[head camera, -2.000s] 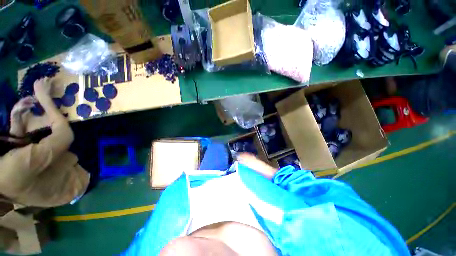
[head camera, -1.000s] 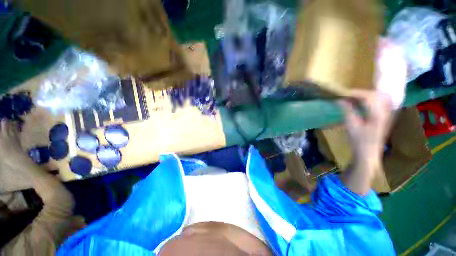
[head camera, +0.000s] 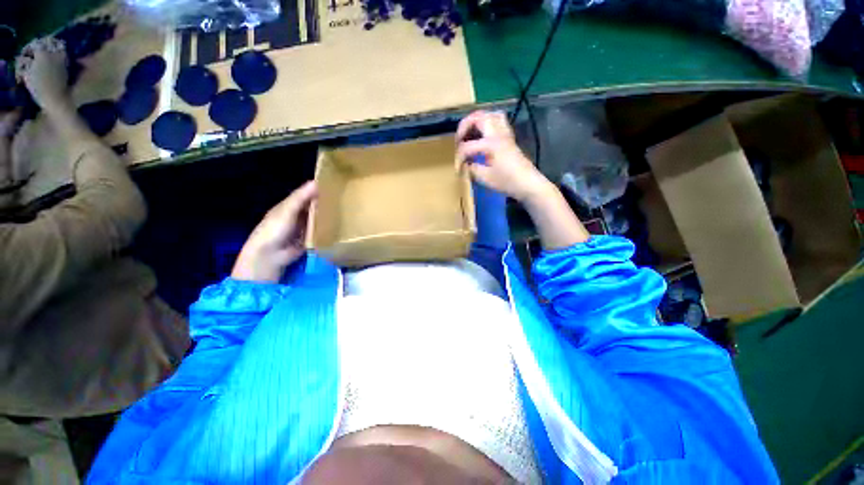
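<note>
A small open brown carton (head camera: 393, 199) is held at my lap, below the bench edge, and its inside shows no contents. My left hand (head camera: 277, 232) holds its left wall. My right hand (head camera: 495, 156) grips its right wall near the far corner, fingers over the rim. Several dark oval parts (head camera: 233, 110) lie on the printed cardboard sheet (head camera: 379, 80) on the bench, beyond and left of the carton.
Small dark pieces (head camera: 417, 13) lie at the sheet's far side. A black cable (head camera: 537, 71) hangs over the bench edge. A large open carton (head camera: 725, 218) stands at right. A person in brown (head camera: 76, 256) works at left. Plastic bags (head camera: 772, 28) lie on the bench.
The small carton has come from the bench at right to my lap. My left hand has come into view and holds it too. The view has shifted closer to the bench.
</note>
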